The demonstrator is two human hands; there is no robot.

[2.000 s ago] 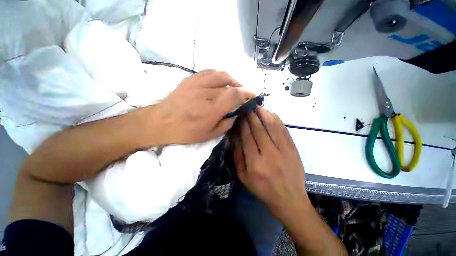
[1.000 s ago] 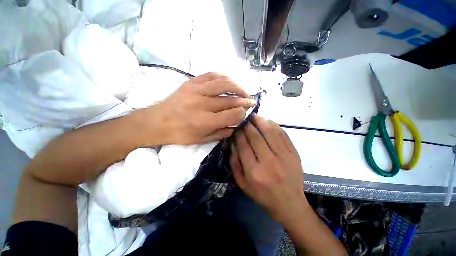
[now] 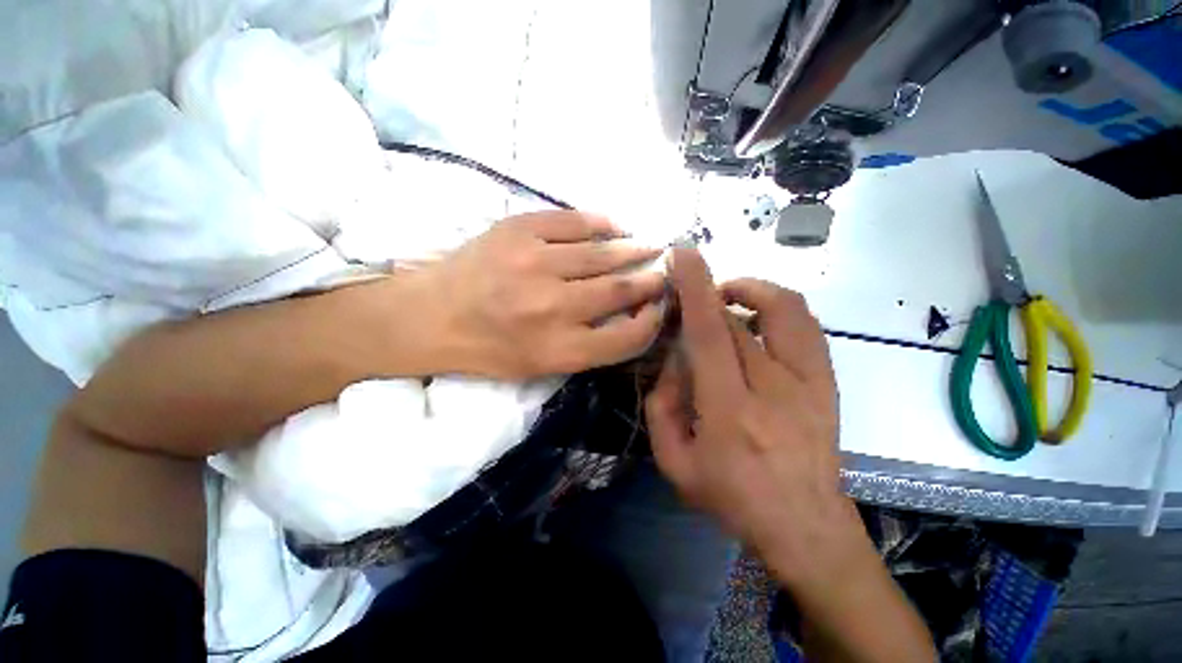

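Note:
A white puffy garment body (image 3: 370,473) lies over the table's left part and hangs toward my lap, with dark plaid shell fabric (image 3: 486,499) along its lower edge. My left hand (image 3: 551,298) lies on the white fabric, fingers together, pressing its edge just in front of the needle area. My right hand (image 3: 752,389) is beside it, index finger stretched to the edge near the presser foot (image 3: 713,149), the other fingers curled at the plaid fabric. The fabric between my fingertips is mostly hidden.
The sewing machine head (image 3: 972,117) stands at the upper right. Scissors with green and yellow handles (image 3: 1015,330) lie right of my right hand, beside a small dark scrap (image 3: 937,321). A blue basket (image 3: 1020,606) with dark plaid pieces is below the table edge.
My right hand has shifted right and its index finger now reaches forward. The dark strip seen between my fingers is now mostly covered. My left hand stays on the fabric. The view has shifted slightly.

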